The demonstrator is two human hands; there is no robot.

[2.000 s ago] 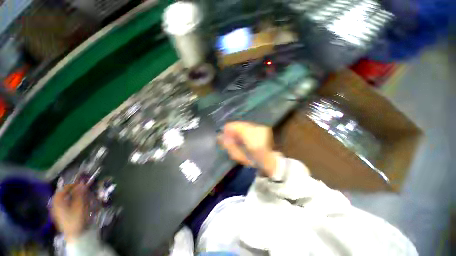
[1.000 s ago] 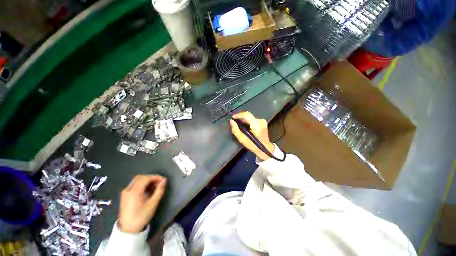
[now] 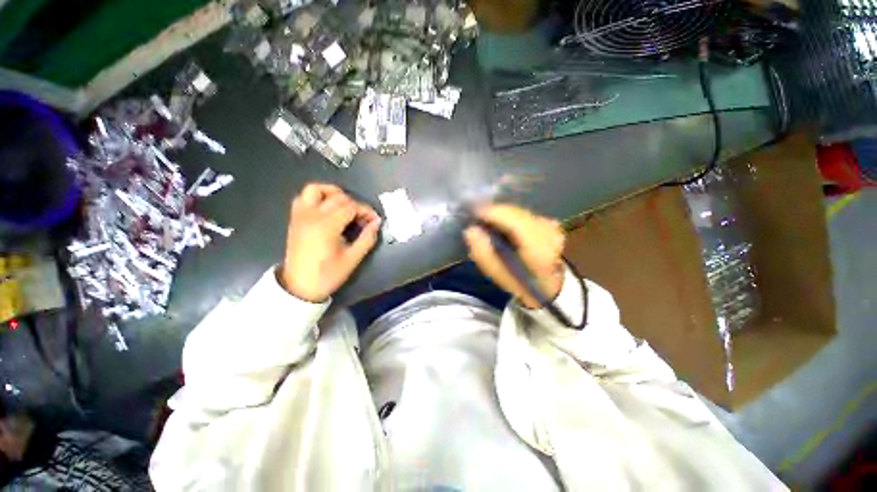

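Note:
A flat silver-white module (image 3: 400, 214) lies on the dark bench between my hands. My left hand (image 3: 327, 240) is just left of it, thumb and forefinger brought together near its edge; whether a thin part is between the fingertips cannot be told. My right hand (image 3: 519, 252) holds the black soldering iron (image 3: 513, 264) like a pen, right of the module. The iron's tip is blurred. A heap of grey-silver modules (image 3: 385, 58) lies behind. A loose heap of narrow white-silver strips (image 3: 130, 211) lies at the left.
A green mat (image 3: 635, 101) with thin wire bits is at the back right, before a round fan grille (image 3: 639, 21). A black cord crosses the mat. An open cardboard box (image 3: 635, 279) holds shiny plastic trays. A purple-rimmed cylinder (image 3: 37, 159) and yellow device (image 3: 14, 288) are at left.
The view has turned and moved closer to the bench. My left hand has come from the strip heap to the module. My right hand with the iron has moved near the module.

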